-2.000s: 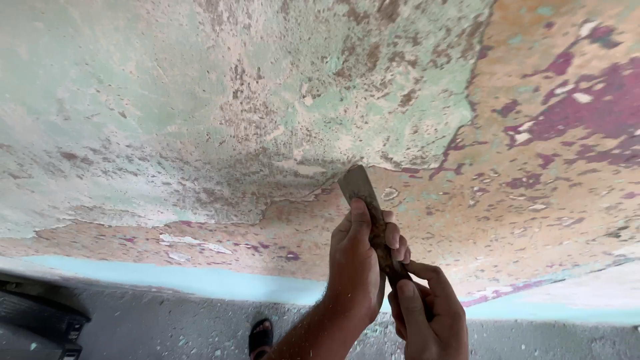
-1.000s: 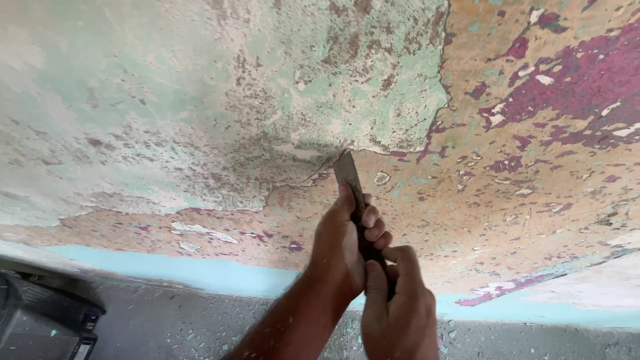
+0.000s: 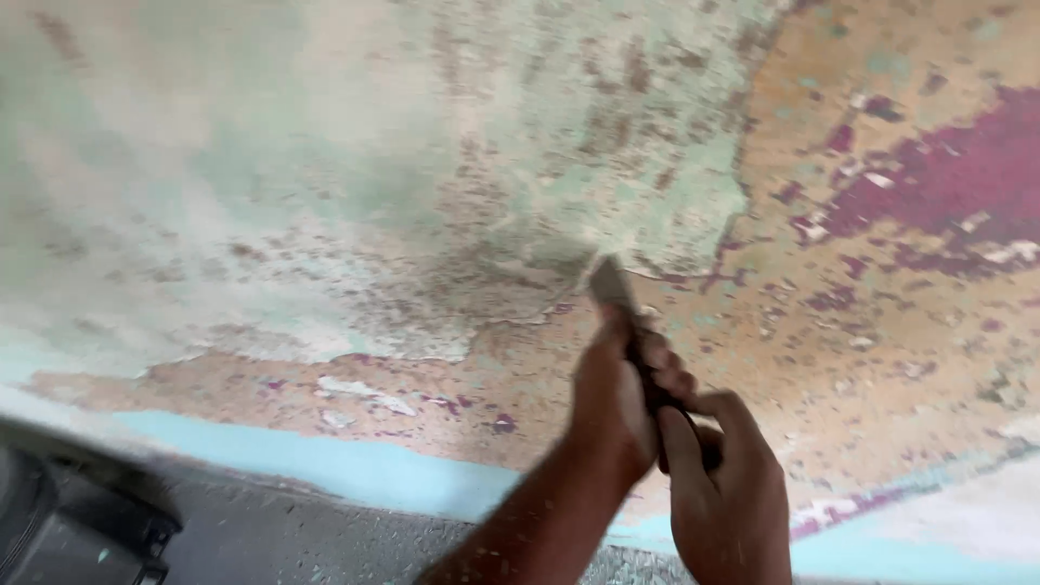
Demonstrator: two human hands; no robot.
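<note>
A scraper with a flat metal blade and a dark handle points up and slightly left, its tip at the lower edge of the pale green paint layer on the wall. My left hand is wrapped around the handle close to the blade. Lower down, my right hand grips the handle's end with thumb and fingers. Tan wall surface with purple and white specks shows around both hands. The blade is blurred, so whether it touches the paint is hard to tell.
A light blue band runs along the wall's bottom. Below it lies a grey floor strewn with paint chips. A black plastic object stands at the lower left. Purple paint remains at the right.
Both hands keep their hold on the scraper, whose blade stays near the green layer's lower edge. The foot in a dark sandal, seen two seconds ago, is out of view.
</note>
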